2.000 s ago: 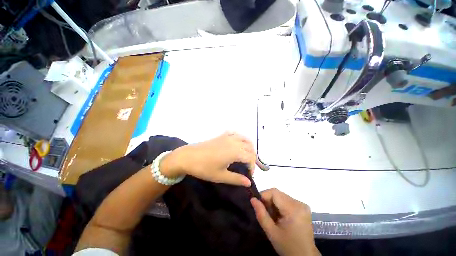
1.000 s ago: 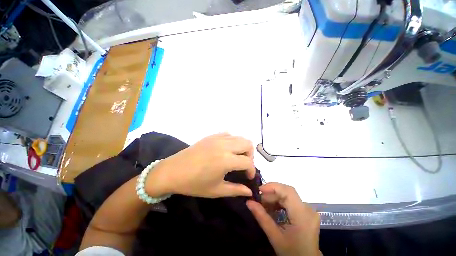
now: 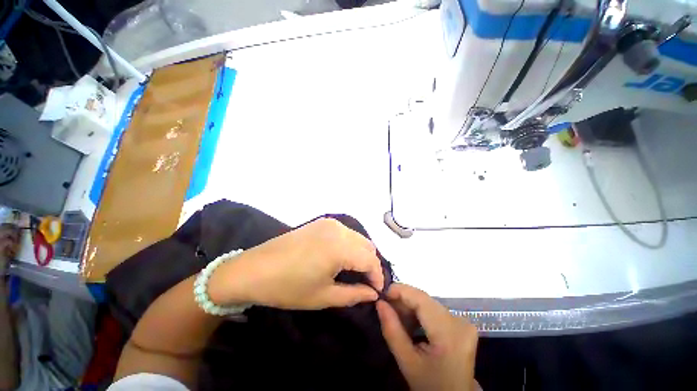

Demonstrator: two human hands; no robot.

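A dark garment piece (image 3: pixel 306 344) lies over the table's front edge and the lap, part of it spread to the left. My left hand (image 3: pixel 309 267), with a pale bead bracelet at the wrist, pinches the cloth edge between thumb and fingers. My right hand (image 3: pixel 428 332) pinches the same edge just beside it, the fingertips of both hands close together. The exact spot between the fingertips is small and partly hidden. The white sewing machine (image 3: pixel 497 69) stands to the right, with no cloth under its needle area.
A brown taped cardboard sheet (image 3: pixel 157 153) on blue backing lies at left. Red and orange scissors (image 3: pixel 44 240), a white box (image 3: pixel 82 114) and a grey fan unit (image 3: pixel 34 164) are far left. A pale cable (image 3: pixel 630 229) lies right. A ruler strip (image 3: pixel 527 321) lines the front edge. A person's hand shows far left.
Both hands stay at the cloth edge, and their fingertips have come closer together. More cloth shows bunched behind my left hand. The view has shifted, so the machine sits higher in the picture.
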